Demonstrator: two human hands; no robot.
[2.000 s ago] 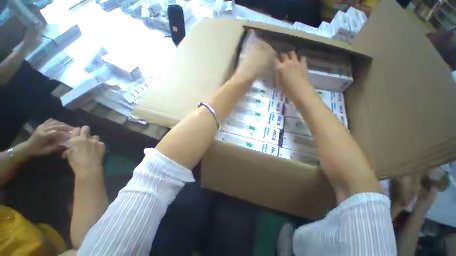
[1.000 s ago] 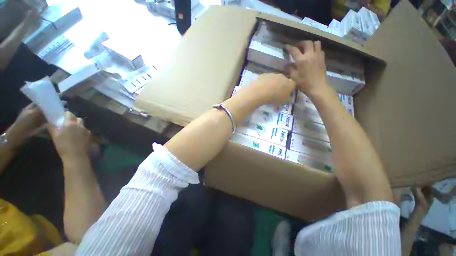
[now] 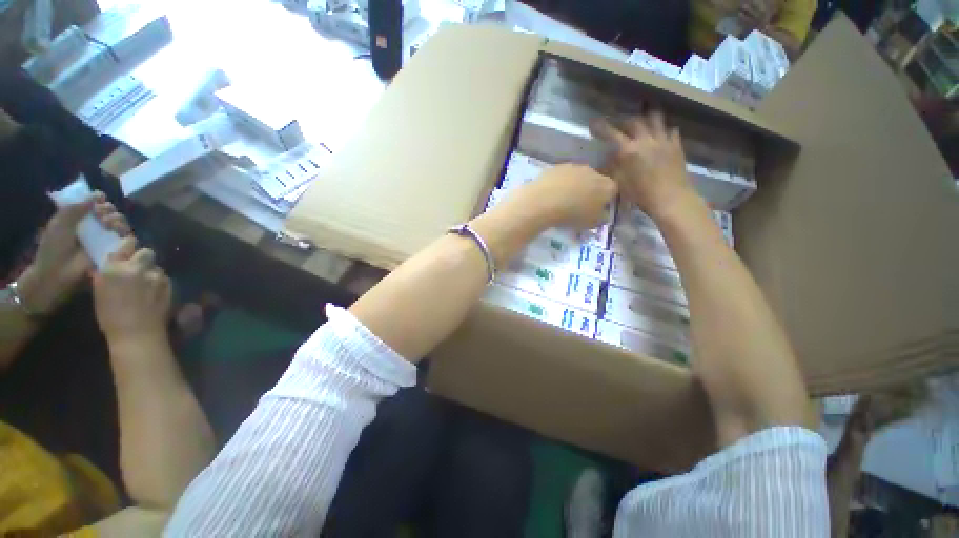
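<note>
A large open shipping carton point(image 3: 568, 389) stands in front of me with its flaps spread. Two columns of white retail boxes point(image 3: 563, 284) with blue and green print lie inside. Greyer boxes point(image 3: 557, 131) stand at the far end. My left hand point(image 3: 580, 194) is inside the carton over the left column, its fingers bent and their tips mostly hidden. My right hand point(image 3: 650, 163) is just beyond it near the middle, fingers spread and blurred against the far boxes. I cannot tell whether either hand grips a box.
Loose white boxes point(image 3: 174, 163) lie on the white table at the left, and more point(image 3: 736, 68) stand behind the carton. A black upright object point(image 3: 386, 37) stands behind the left flap point(image 3: 421, 147). A neighbour's hands point(image 3: 126, 278) at the left hold a white piece. Another person's arm is at the lower right.
Since the first frame, my left hand has come back from the far-left corner towards the near boxes, and my right hand has shifted slightly right. The neighbour has raised a white piece.
</note>
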